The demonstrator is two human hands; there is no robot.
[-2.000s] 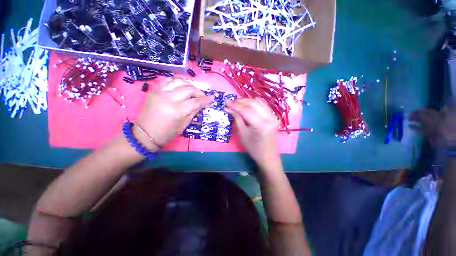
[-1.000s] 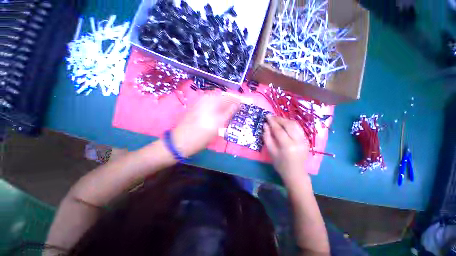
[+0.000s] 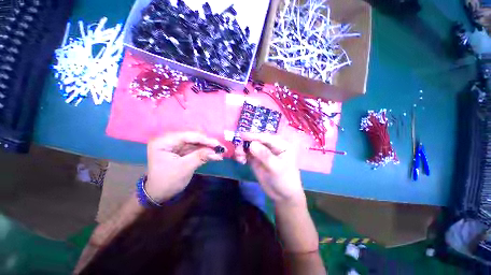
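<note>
The PCB panel, dark with rows of white and silver pads, lies on the red-pink mat. My left hand is left of and below the panel and pinches a small black component between thumb and finger. My right hand is just below the panel's lower edge and pinches another small black component. Small black parts lie loose by the white parts box.
Red lead wires and more red wires lie on the mat. Behind stands a small brown box of white strips. White strips lie left. Bundled red wires and a blue-handled tool lie right. Black racks stand at far left.
Both hands have moved down off the panel towards the bench's front edge, and black components now show in their fingertips. The view has also shifted and turned.
</note>
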